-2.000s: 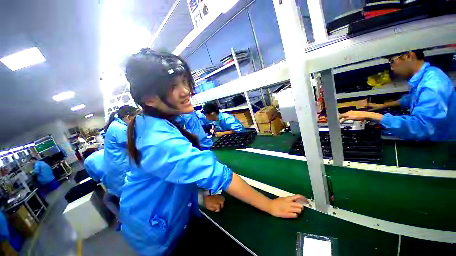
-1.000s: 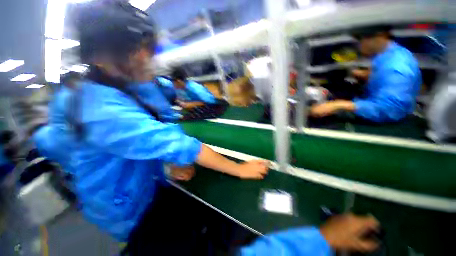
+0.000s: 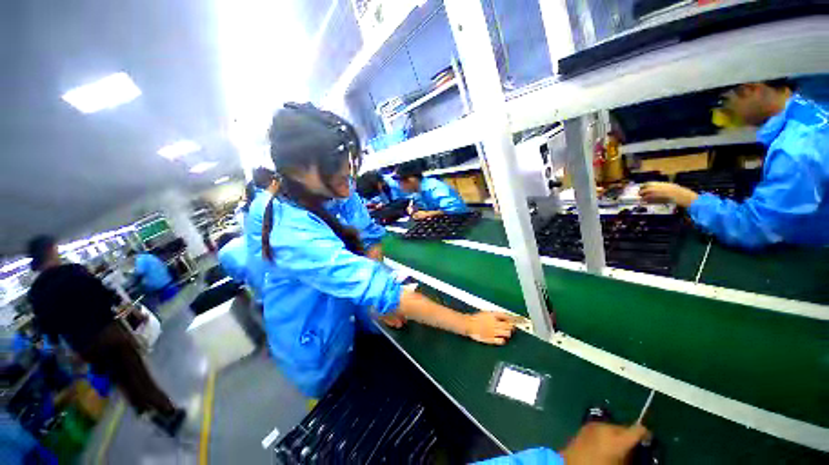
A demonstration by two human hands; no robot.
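My left hand [image 3: 604, 445] shows at the bottom edge, lower right, partly cut off, with a blue sleeve. Its fingers are bent around a small dark piece, apparently the black plastic housing [image 3: 647, 450], which is mostly hidden and cut by the picture's edge. Another small black part [image 3: 597, 415] shows just behind the hand, over the dark green bench top [image 3: 564, 409]. A clear bag with a white label [image 3: 519, 384] lies flat on the bench, left of and beyond the hand. My right hand is not in view.
A neighbour in blue stands at left, one hand [image 3: 491, 327] at the belt's white rail [image 3: 627, 366]. A white upright [image 3: 509, 182] rises there. Stacked black trays [image 3: 364, 422] are below the bench edge. Another worker [image 3: 764, 182] sits across the belt.
The view has shifted. My left hand, absent two seconds ago, came in by one second ago and now sits lower at the bottom edge. A walking person and the stacked black trays now show at left.
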